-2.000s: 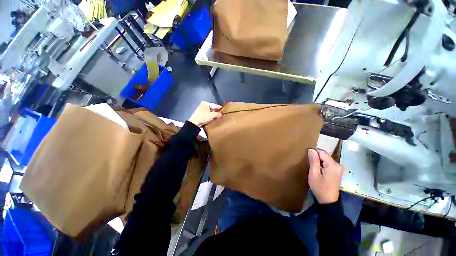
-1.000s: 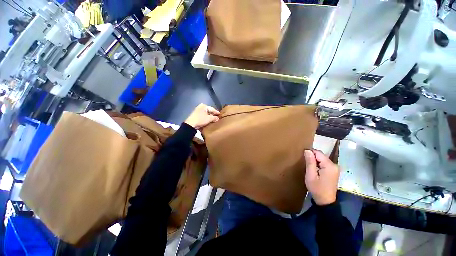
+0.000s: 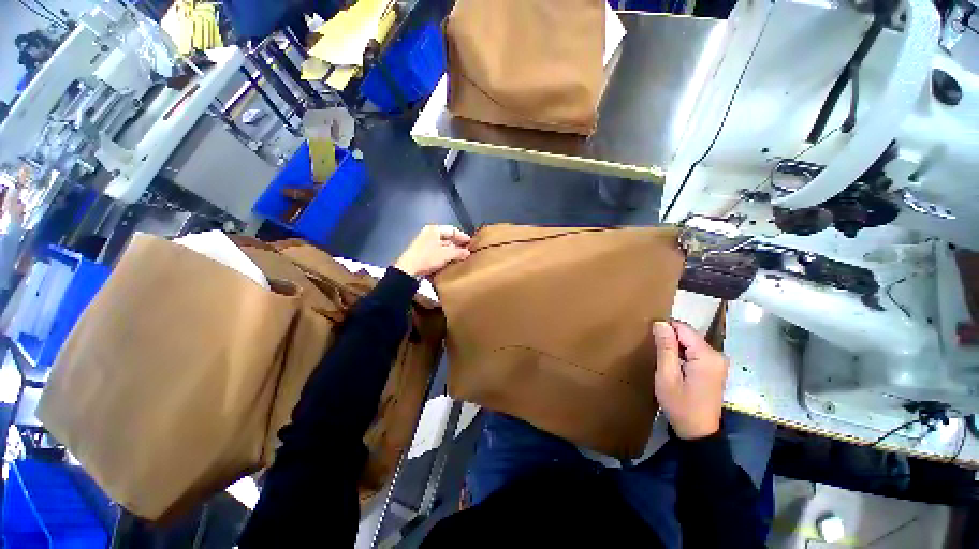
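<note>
A brown bag body [image 3: 558, 311] is stretched between my two hands, with its upper right corner at the needle area [image 3: 692, 241] of the white sewing machine [image 3: 891, 322]. A dark seam line runs along its top edge and a fainter one crosses its lower part. My left hand [image 3: 432, 251] pinches its upper left corner. My right hand [image 3: 690, 380] grips its right edge, thumb on top, below the dark end of the cylinder arm [image 3: 721, 270]. The fingers behind the material are hidden.
A large heap of brown work [image 3: 172, 375] lies at my left, partly behind my left sleeve. More brown pieces [image 3: 526, 64] sit on the side table [image 3: 644, 91] beyond. A blue bin [image 3: 311, 198] stands on the floor, with other machines at the far left.
Over the two seconds the view has shifted slightly. A curved line now shows on the lower part of the bag body. Both hands keep their holds at nearly the same places.
</note>
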